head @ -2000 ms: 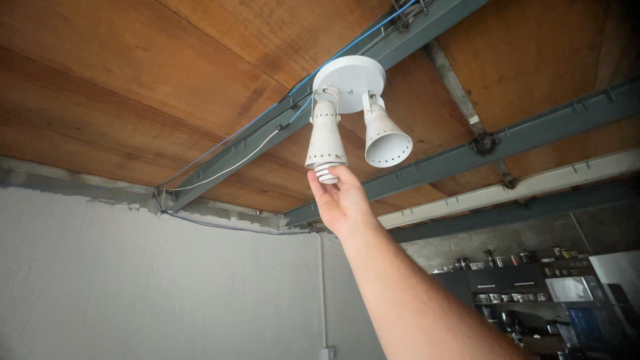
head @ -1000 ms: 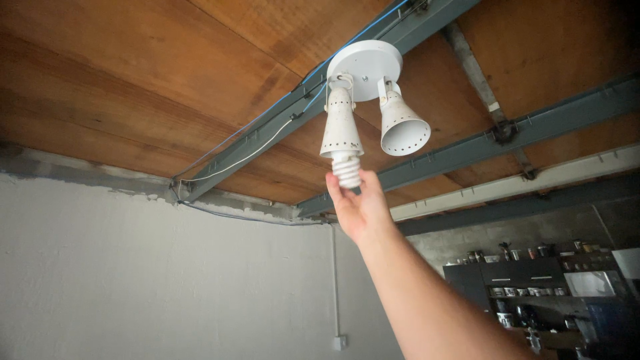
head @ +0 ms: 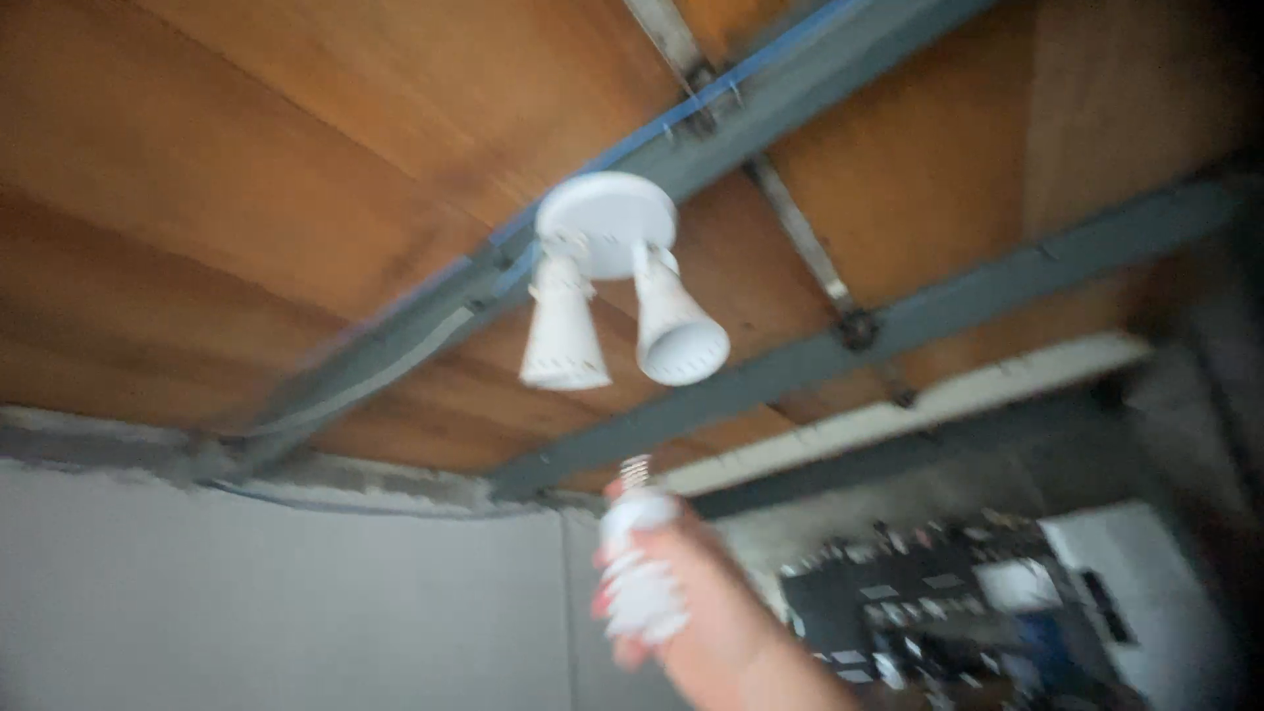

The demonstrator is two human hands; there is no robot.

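Observation:
A white spiral compact fluorescent bulb (head: 642, 597) stands base up in my right hand (head: 706, 592), its metal screw base pointing toward the ceiling. Motion blurs both the hand and the bulb. Above them, apart from the bulb, hangs a white two-lamp ceiling fixture with a round base plate (head: 607, 222). Its left cone shade (head: 565, 341) points down, and no bulb shows below its rim. The right cone shade (head: 676, 331) is tilted toward me and looks hollow. My left hand is out of view.
Wooden ceiling panels (head: 326, 178) rest over grey metal beams (head: 790, 370). A blue cable (head: 642, 133) runs along the beam by the fixture. A grey wall (head: 296, 602) is at the left, and blurred kitchen shelves (head: 918, 612) with items are at the lower right.
The bulb, earlier in the left shade's opening, is out of it and in my right hand. That hand has moved down from the shade. The view has shifted.

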